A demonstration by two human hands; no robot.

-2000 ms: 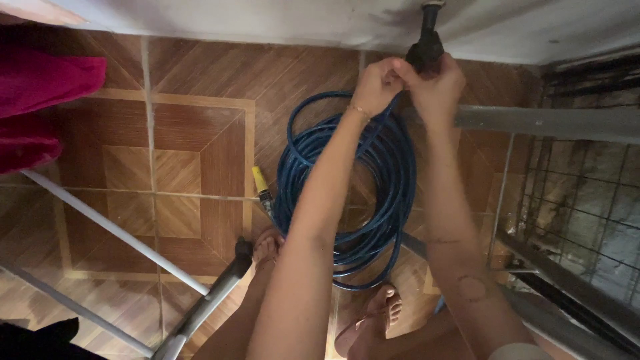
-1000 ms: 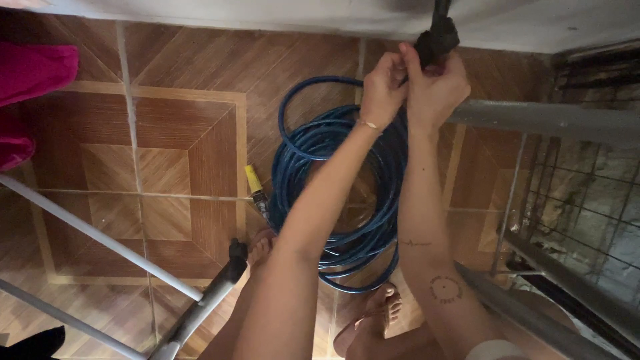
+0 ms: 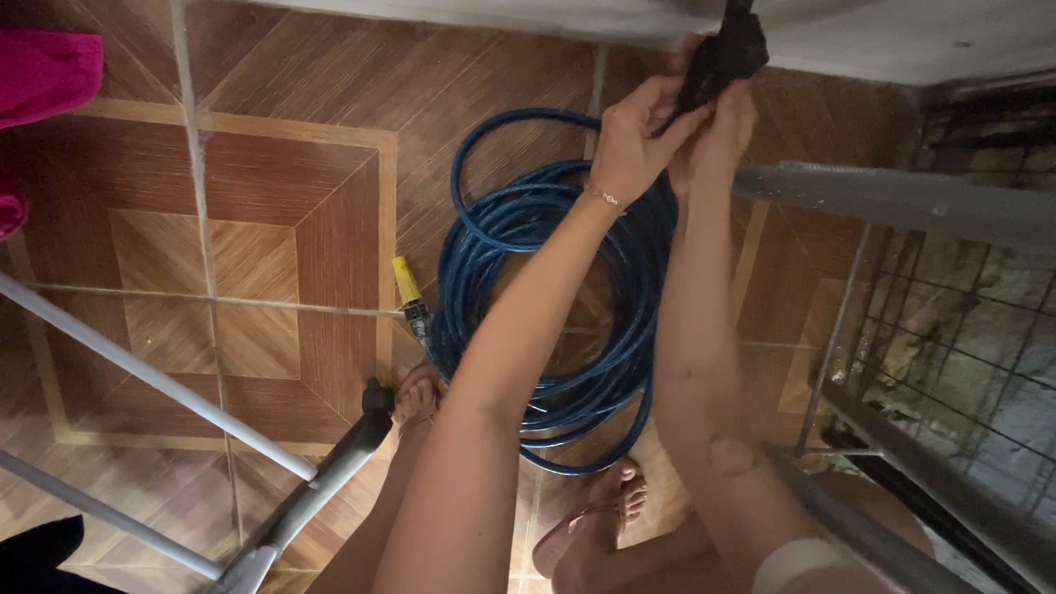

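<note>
My left hand (image 3: 639, 136), with a thin bracelet at the wrist, and my right hand (image 3: 719, 136) are close together at the upper right. Both have their fingers on a dark fitting (image 3: 722, 62) wrapped in black material, which hangs by the white wall. What lies between the fingers is partly hidden. Below them a coiled blue hose (image 3: 528, 202) lies on the tiled floor, with one loop reaching out at its upper left. A yellow-tipped hose nozzle (image 3: 406, 280) rests at the coil's left side.
Metal tube frames stand at the left (image 3: 157, 375) and right (image 3: 899, 194). A wire grid (image 3: 965, 346) covers the right side. Pink cloth (image 3: 49, 74) hangs at the upper left. My sandalled feet (image 3: 606, 511) are beside the coil; a white wall (image 3: 511, 16) runs along the top.
The dark fitting and both hands around it have tilted, and the fitting's lower end now points down and left. The hose coil has stayed on the floor.
</note>
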